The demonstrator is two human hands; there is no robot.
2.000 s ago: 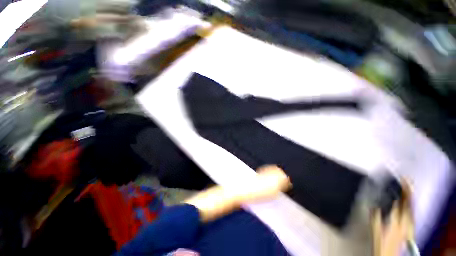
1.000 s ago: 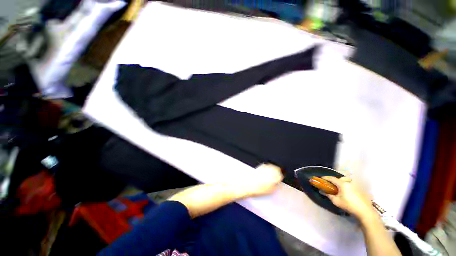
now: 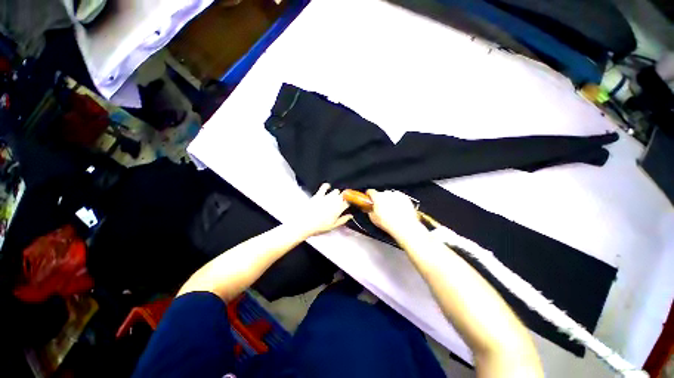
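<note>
Black trousers (image 3: pixel 332 148) lie on the white pressing table (image 3: pixel 369 59), waist end at the left, one leg to the right, the other towards the lower right. My right hand (image 3: pixel 390 210) is closed on the orange wooden handle of the steam iron (image 3: pixel 358 198). The iron stands on the near edge of the trousers below the waist end; my hands hide much of it. My left hand (image 3: pixel 325 210) is just left of the iron on the trousers' near edge, fingers apart; whether it pinches the cloth is unclear. A white wrapped hose (image 3: pixel 517 282) runs to the lower right.
Heaped black garments (image 3: pixel 148 214) hang or lie left of the table's near edge. A red-orange crate (image 3: pixel 247 325) is low beside my left sleeve. White cloth (image 3: pixel 137 44) is at the upper left. Dark garments (image 3: pixel 573 22) lie beyond the table's far side.
The iron and my right hand have moved left and up along the near leg, towards the waist end. My left hand has also moved left. The camera view has shifted.
</note>
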